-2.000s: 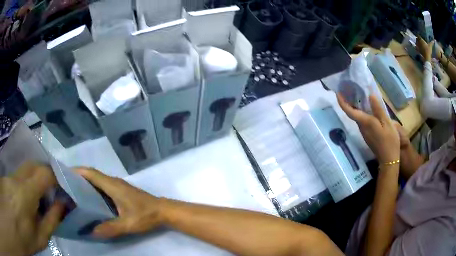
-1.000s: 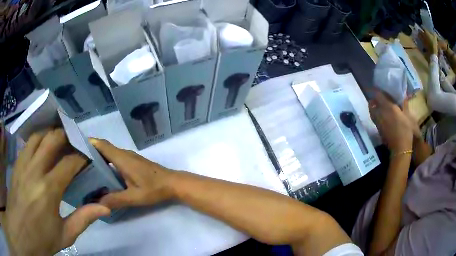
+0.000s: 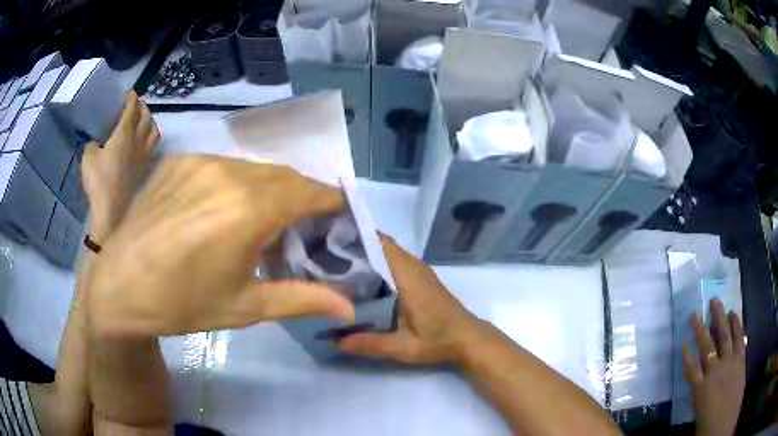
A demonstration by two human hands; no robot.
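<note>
An open grey-blue retail box (image 3: 375,319) is tilted in front of me, its large flap raised at the back. A crumpled whitish bag with something dark inside shows in its mouth. My right hand (image 3: 422,311) is shut around the box's right side, thumb on the printed front. My left hand (image 3: 200,247) is over the box's left side and mouth, slightly blurred, thumb and index finger spread apart; its other fingertips are hidden. Several open retail boxes (image 3: 473,200) stand upright behind, whitish wrapped products at their mouths.
Closed white-topped boxes (image 3: 38,183) stand in a block at the left, with another person's hand (image 3: 119,162) beside them. Another person's hand (image 3: 717,366) lies on a box at the right. Dark cylindrical parts (image 3: 213,47) stand at the back left. Foam padding (image 3: 512,315) covers the table.
The view has swung left, bringing the closed boxes and a left-side neighbour's hand into sight. My left hand's thumb and index finger are spread at the mouth; my right hand still holds the box.
</note>
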